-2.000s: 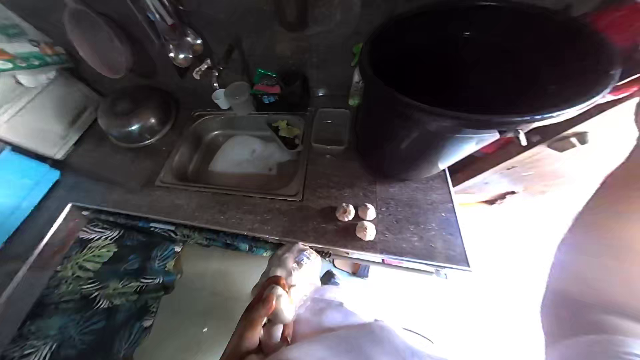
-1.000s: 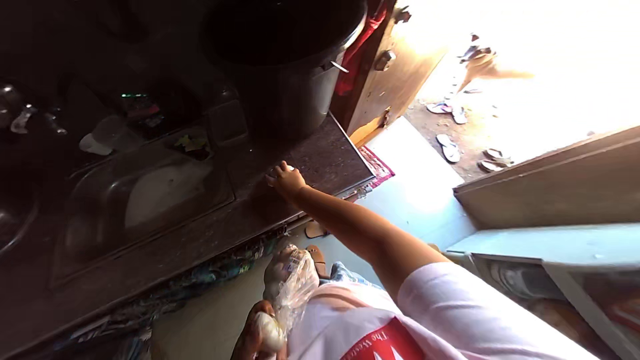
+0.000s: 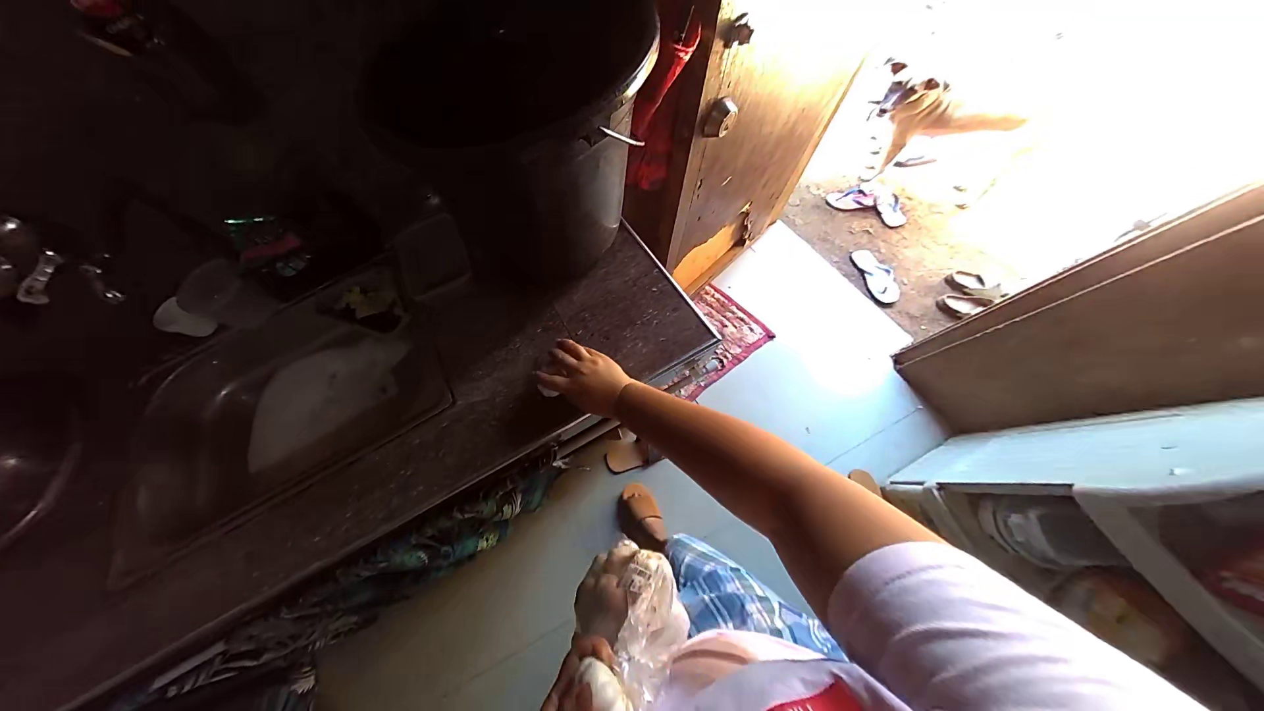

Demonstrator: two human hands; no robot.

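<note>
My right hand (image 3: 585, 379) reaches onto the dark countertop (image 3: 632, 311), its fingers curled over a pale bulb, likely garlic (image 3: 548, 391), of which only a sliver shows. Whether more bulbs lie under the palm cannot be told. Low in the view, my left hand (image 3: 573, 676) grips a clear plastic bag (image 3: 647, 617) close to my shirt. Roundish bulbs show in and beside the bag, and a white one (image 3: 598, 685) sits against the left fingers.
A large dark pot (image 3: 583, 197) stands at the counter's far end. Left of my right hand are a steel sink (image 3: 178, 474) and a small clear tray (image 3: 432, 255). An open wooden door (image 3: 765, 118) leads outside to footwear and a dog. A pale shelf (image 3: 1086, 439) stands right.
My right hand, out of view two seconds ago, is now on the counter where three pale bulbs lay uncovered. My left hand still holds the bag. The view has swung right toward the doorway.
</note>
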